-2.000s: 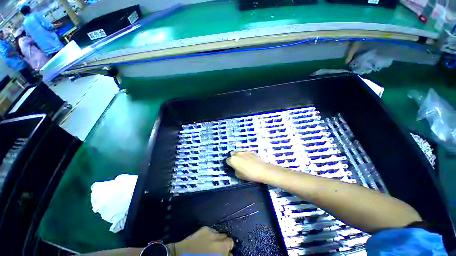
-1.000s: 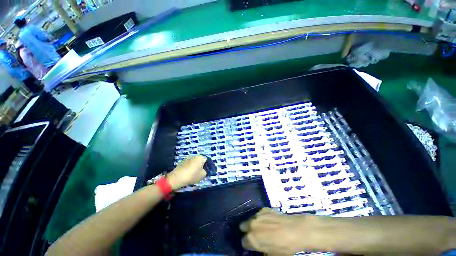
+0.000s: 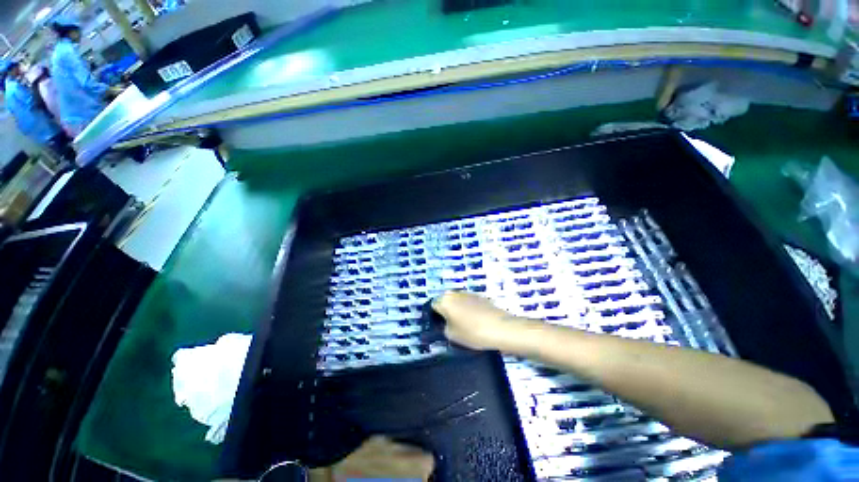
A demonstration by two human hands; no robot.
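Note:
Rows of silver metal strips (image 3: 405,282) lie in a large black tray (image 3: 396,202). My right hand (image 3: 466,320) reaches in from the right over the middle rows, fingertips down at the strips. Its fingertips look black; I cannot tell whether it holds a small part. A flat black small tray (image 3: 367,405) lies at the near left, with tiny dark specks (image 3: 490,457) and fine bright lines (image 3: 461,405) in it. My left hand (image 3: 386,461) is blurred at the bottom edge over this tray, partly cut off; its fingers are not clear.
Plain strips (image 3: 673,282) lie at a steeper angle along the right wall. A white cloth (image 3: 212,377) is left of the large tray. Clear bags (image 3: 834,202) and silvery parts (image 3: 810,273) are at right. A raised shelf (image 3: 424,47) crosses behind. People in blue (image 3: 75,80) are far left.
Since one second ago, my right hand has moved from the small tray up onto the strips. My left hand has moved from the strips back to the bottom edge.

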